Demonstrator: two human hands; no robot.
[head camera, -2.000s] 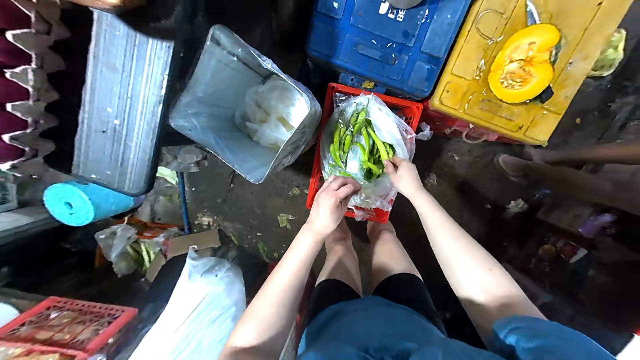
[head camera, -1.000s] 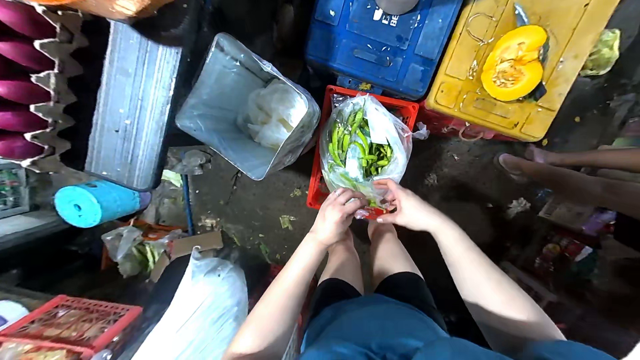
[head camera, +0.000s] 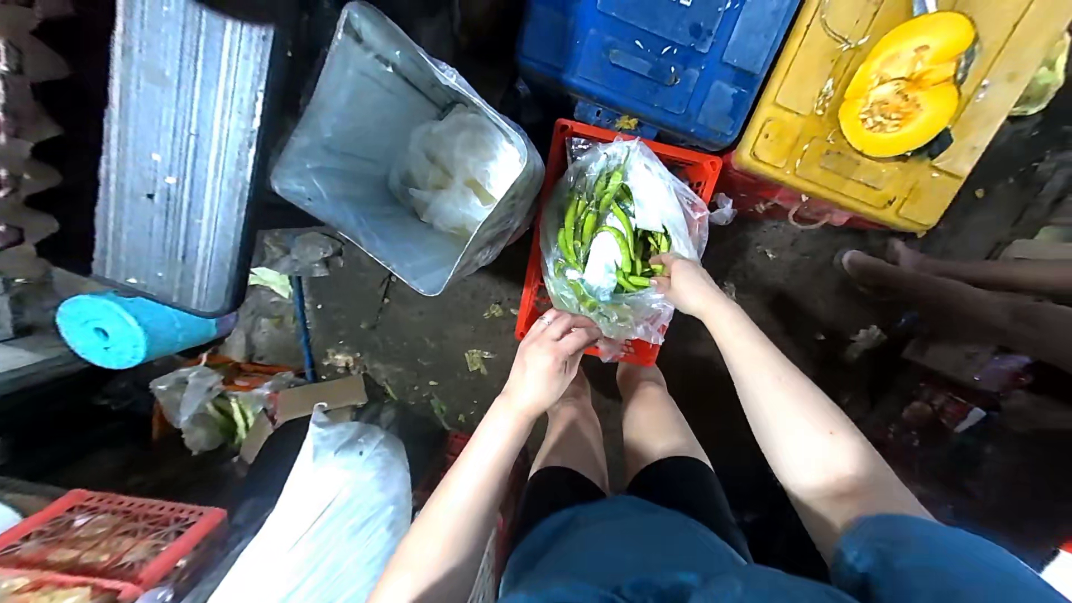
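A clear plastic bag (head camera: 670, 201) of long green chili peppers (head camera: 615, 222) lies in a red plastic crate (head camera: 536, 289) in front of my legs. My left hand (head camera: 553, 343) grips the near left edge of the bag, its fingers bent over the film. At the bag's right side, my right hand (head camera: 682, 280) has its fingertips at the peppers and the bag's edge; whether they pinch the film or a pepper is hard to tell. White glare covers part of the film over the peppers.
Left of the crate stands a grey bin (head camera: 368, 159) with crumpled plastic inside. Beyond are a blue lidded box (head camera: 662, 63) and a yellow one (head camera: 804, 151) bearing a cut pumpkin (head camera: 909, 84). Another person's legs (head camera: 963, 289) are at right. A white sack (head camera: 335, 511) lies lower left.
My hands were close together at the bag's near edge a second ago; now they are apart, the right one farther up the bag's right side. The bag's near part is spread wider.
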